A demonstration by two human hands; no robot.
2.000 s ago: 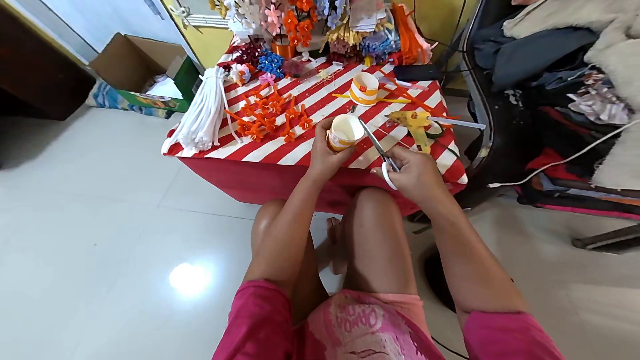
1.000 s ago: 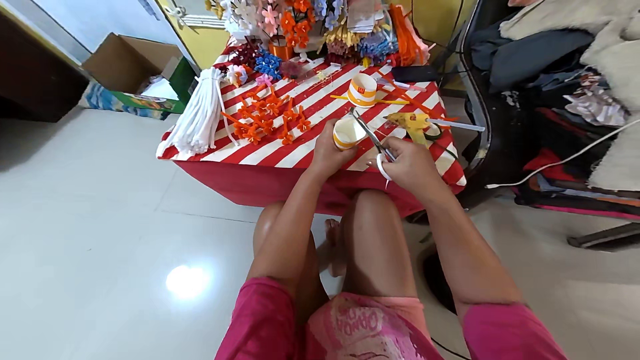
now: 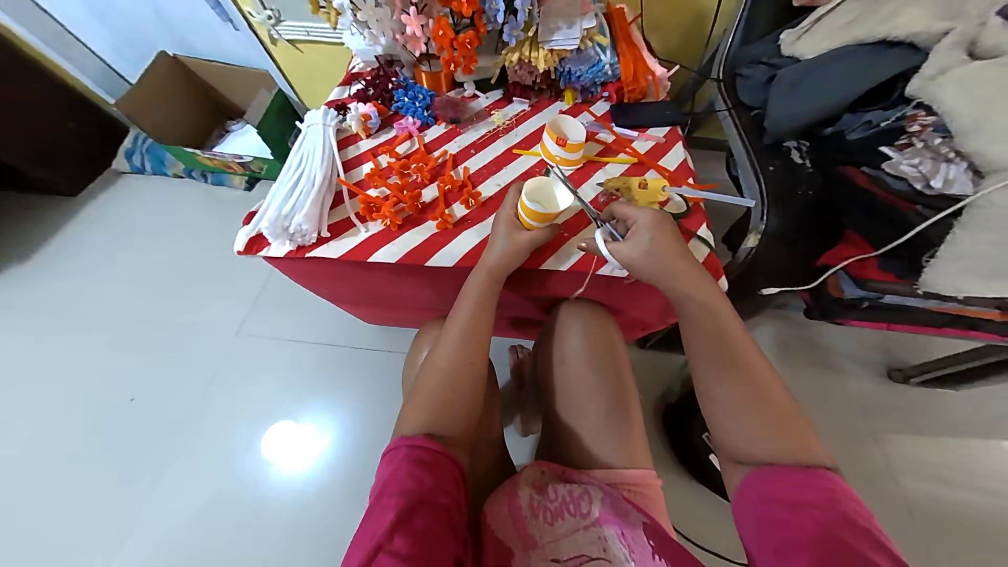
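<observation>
My left hand holds a yellow-and-white paper cup above the near edge of the striped table, its mouth tilted up. In my right hand is a pair of scissors, whose blades reach to the right side of the cup's rim; a white strip hangs by the handles. A second paper cup stands just behind. The yellow hot glue gun lies beyond my right hand, a glue stick in its back end. Orange pipe-cleaner flowers are spread left of my left hand.
White pipe cleaners lie bundled at the table's left. Colored pipe-cleaner flowers fill the back, near a dark phone. An open cardboard box sits on the floor at left. A black chair holding clothes stands at right.
The scissors have shifted slightly about the cup's rim. Both hands stay near the same place, the left still with the cup.
</observation>
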